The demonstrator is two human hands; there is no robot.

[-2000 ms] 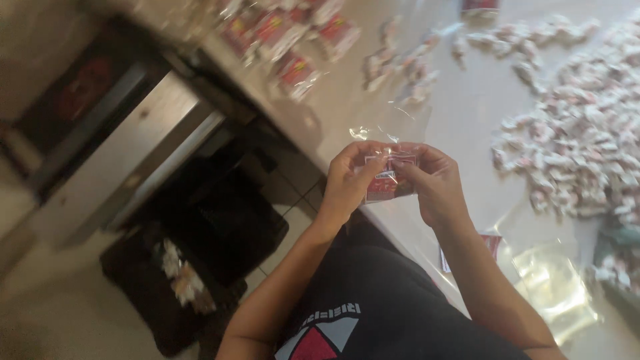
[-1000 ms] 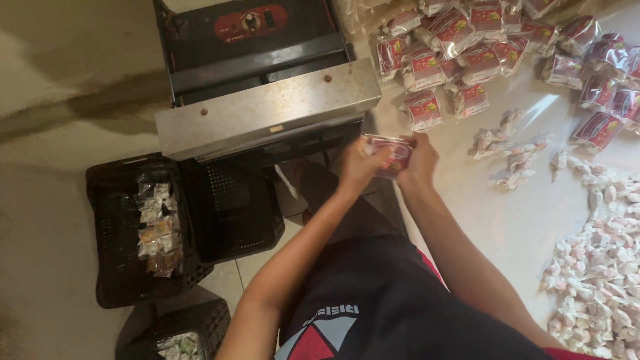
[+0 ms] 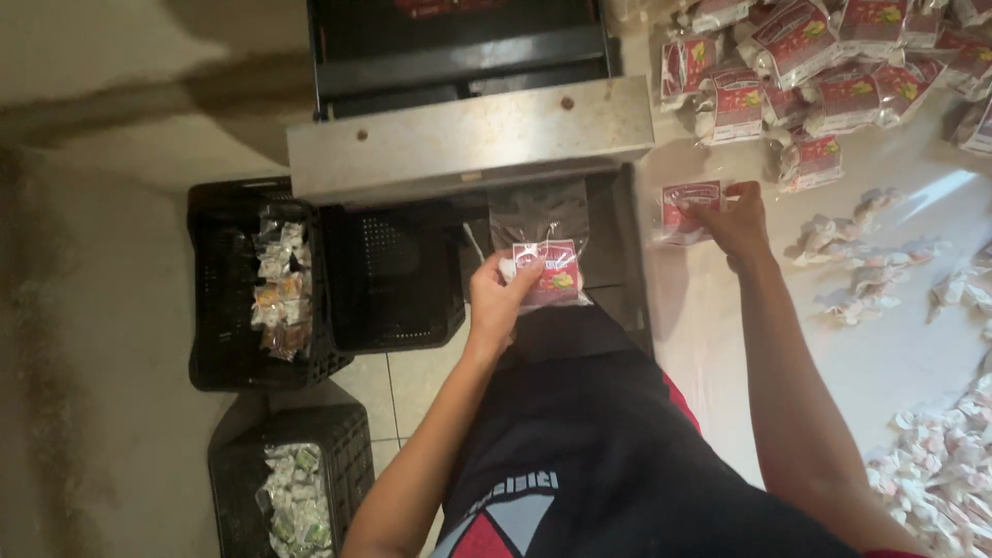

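Observation:
My left hand pinches the left side of a clear plastic bag with a red printed label; white pieces show inside and its upper part stands up unfilled below a metal sealing bar. Over the table, my right hand has its fingers on a second red-labelled clear packet. Whether it lifts this packet or presses it on the table cannot be told. Beyond that hand lies a pile of red-labelled packets.
Black plastic crates stand at the left, one with small packets, one beside it, and a lower one with green-and-white packets. White wrapped sweets lie heaped on the table at the right. A black machine sits behind the bar.
My hands, together at one packet before, are now apart. The left holds a bag near the metal bar, and the right is at another packet over the table. The view has shifted.

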